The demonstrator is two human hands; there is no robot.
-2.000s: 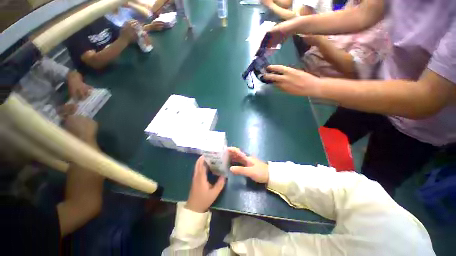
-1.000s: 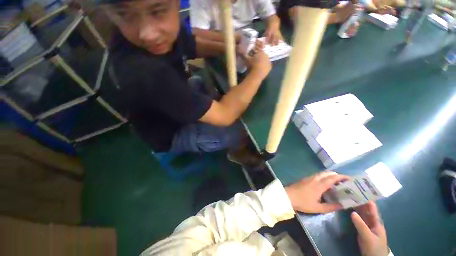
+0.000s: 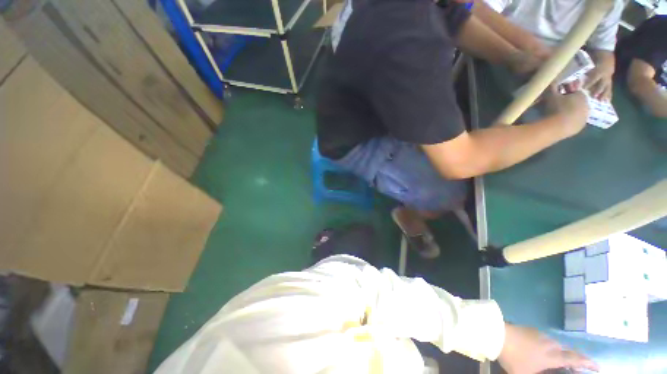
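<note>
My left hand is at the bottom right, over the table's near edge, partly cut off by the picture's bottom edge. Its fingers point right. Whether it holds anything cannot be told. My right hand is out of view. A stepped stack of white boxes lies on the dark-green table at the lower right, just beyond my left hand. Box ends face left, and part of the stack is behind a cream pipe.
The cream pipe crosses the table from its black joint. A worker in black sits on a blue stool at the table edge. Large brown cartons stand on the left. A wheeled shelf rack is at the top.
The view has swung left and down, towards the floor and cartons. The box that was held is no longer visible, and my right hand has left the picture.
</note>
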